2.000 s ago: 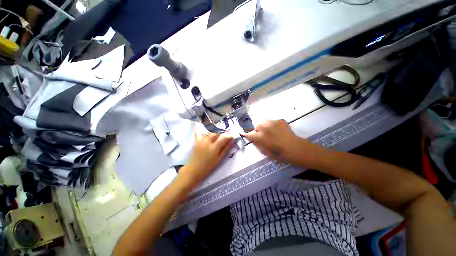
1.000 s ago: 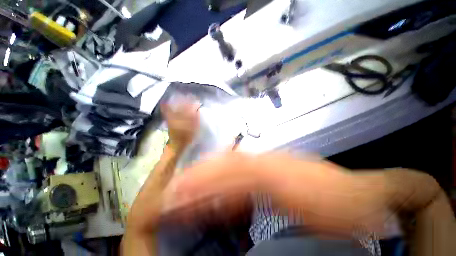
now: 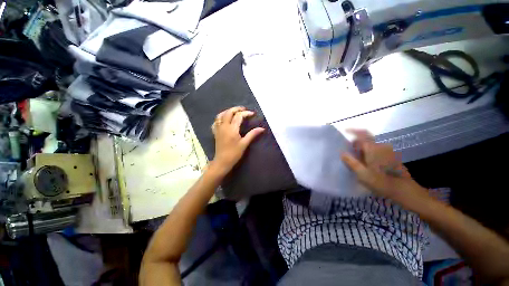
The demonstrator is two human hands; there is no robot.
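A dark grey garment panel (image 3: 223, 89) lies flat on the table left of the needle area, its lower end over the front edge. My left hand (image 3: 231, 134) rests on it, fingers bent, pressing on the cloth. A pale grey-white cloth piece (image 3: 318, 159) lies or hangs beside the panel's right edge, over the table's front edge. My right hand (image 3: 377, 162) is blurred at its right side; whether the fingers grip it cannot be told. The presser foot area (image 3: 337, 72) of the sewing machine (image 3: 390, 33) is up and right of both hands.
A fanned bundle of grey and white cut pieces (image 3: 125, 72) stands at the upper left. Black-handled scissors (image 3: 455, 72) lie right of the needle. A cream machine (image 3: 61, 179) is at the far left. Ruler markings (image 3: 407, 139) run along the front edge. Striped cloth (image 3: 351, 223) covers the lap.
My hands have left the needle area. My left hand has moved onto a dark panel now lying flat; my right hand has moved to the pale piece near the front edge. The view has shifted left.
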